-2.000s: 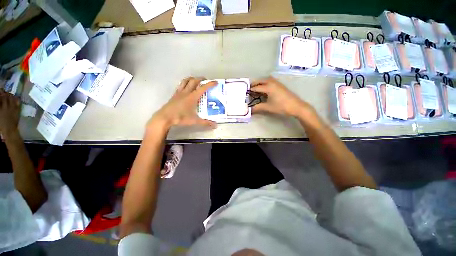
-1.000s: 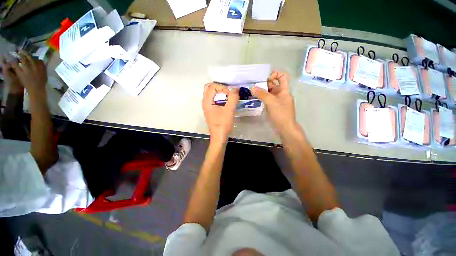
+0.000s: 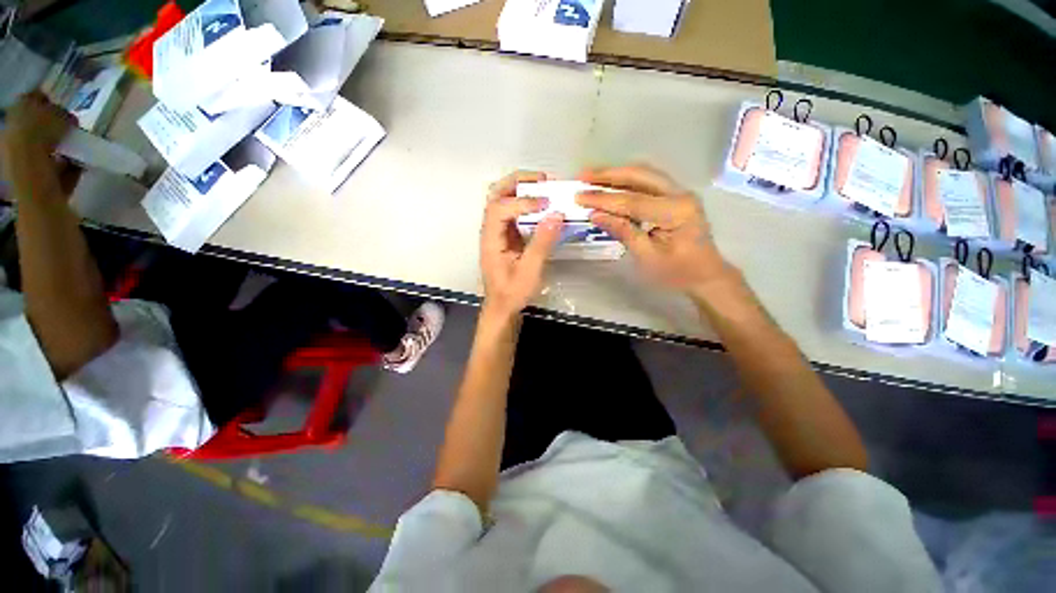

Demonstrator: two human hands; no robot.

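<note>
A white carton (image 3: 567,209) with a blue picture on its side is between my hands, over the middle of the table near its front edge. Its white end flap lies across the opening. My left hand (image 3: 517,243) grips the carton's left side, with the thumb at its near edge. My right hand (image 3: 662,226) is on its right side, with fingers on the white flap; it is slightly blurred. The inside of the carton and any cord are hidden.
Empty opened cartons (image 3: 214,110) lie piled at the left. Packed tray units (image 3: 778,151) with black loops stand in rows at the right. White cartons (image 3: 554,29) sit on a brown cardboard sheet (image 3: 724,44). Another person's arm (image 3: 58,255) is at the far left, beside a red stool (image 3: 330,400).
The carton's raised flap has come down over the opening, and the dark cord piece is no longer visible. The view has shifted slightly. The other person's hand has moved.
</note>
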